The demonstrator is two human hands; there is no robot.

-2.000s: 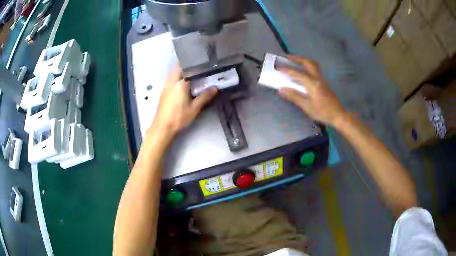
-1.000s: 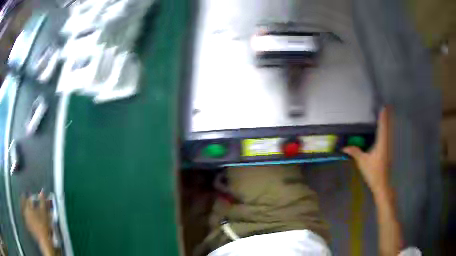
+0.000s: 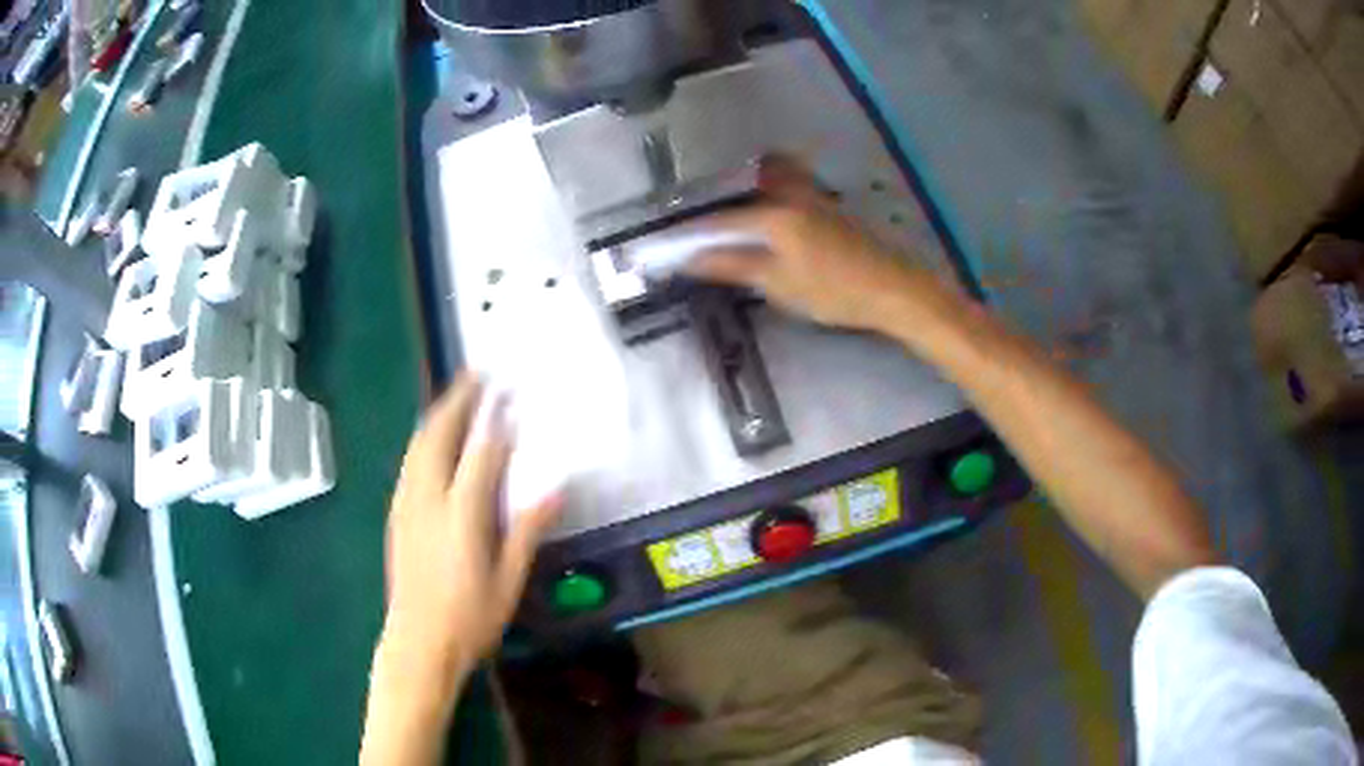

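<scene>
A white housing (image 3: pixel 621 276) sits in the dark fixture (image 3: pixel 654 317) under the silver-grey horn (image 3: pixel 606 162). My right hand (image 3: pixel 815 258) reaches in from the right, its fingers shut on the housing and covering most of it. My left hand (image 3: pixel 452 524) is blurred over the front left of the silver plate (image 3: pixel 576 404), by the left green button (image 3: pixel 578 590). Its thumb and fingers are spread. White shows between the fingers, but I cannot tell a part from the bright plate.
The red button (image 3: pixel 782 534) and right green button (image 3: pixel 971 473) are on the front panel. White housings (image 3: pixel 195 434) are heaped on the green worktop (image 3: pixel 284 599) at left. Loose parts (image 3: pixel 91 524) lie on the belt beyond. Cardboard boxes (image 3: pixel 1272 127) stand at right.
My left hand has come from the belt to the plate's front left. My right hand has moved from the right green button to the housing in the fixture. The view has shifted.
</scene>
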